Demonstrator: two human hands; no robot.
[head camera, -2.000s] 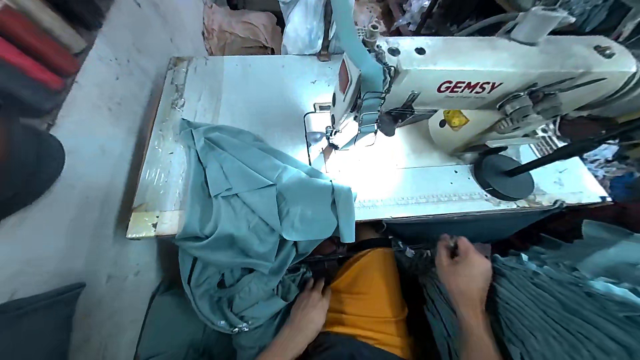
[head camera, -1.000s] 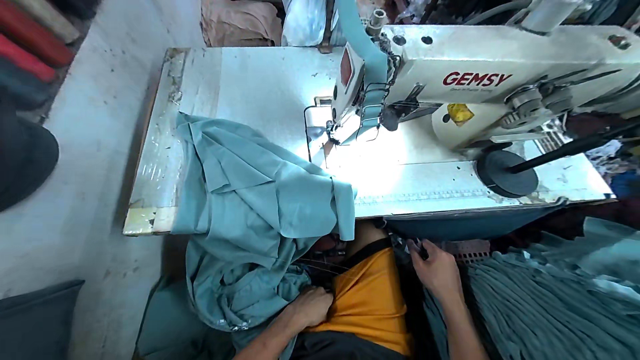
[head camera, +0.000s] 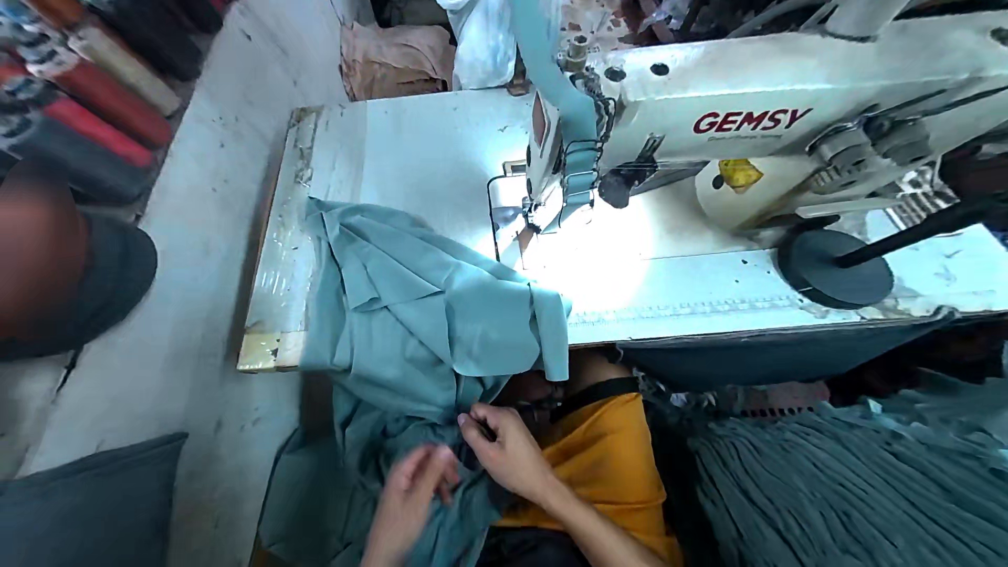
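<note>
Teal fabric (head camera: 409, 299) lies over the left part of the sewing table and hangs down its front edge to the lap. My right hand (head camera: 508, 453) is over the hanging cloth, its fingers closed around a small dark thing that I cannot make out clearly. Just left of it my left hand (head camera: 417, 488) is blurred, with its fingers curled over the lower cloth; whether it grips any is unclear. Beyond the cloth stands a Gemsy sewing machine (head camera: 748, 118), its lamp lit at the needle, with a teal strip (head camera: 579, 110) hanging down its head.
A black round base with an arm (head camera: 835, 268) stands on the table's right side. Gathered teal fabric (head camera: 803, 472) is heaped at the lower right. Left of the table runs a pale ledge (head camera: 197, 236), with a person's leg (head camera: 47, 260) and fabric rolls (head camera: 94, 102) beyond.
My right hand has moved left, from the right side of the orange cloth to the hanging teal fabric. My left hand has lifted off the orange cloth's edge and moved left.
</note>
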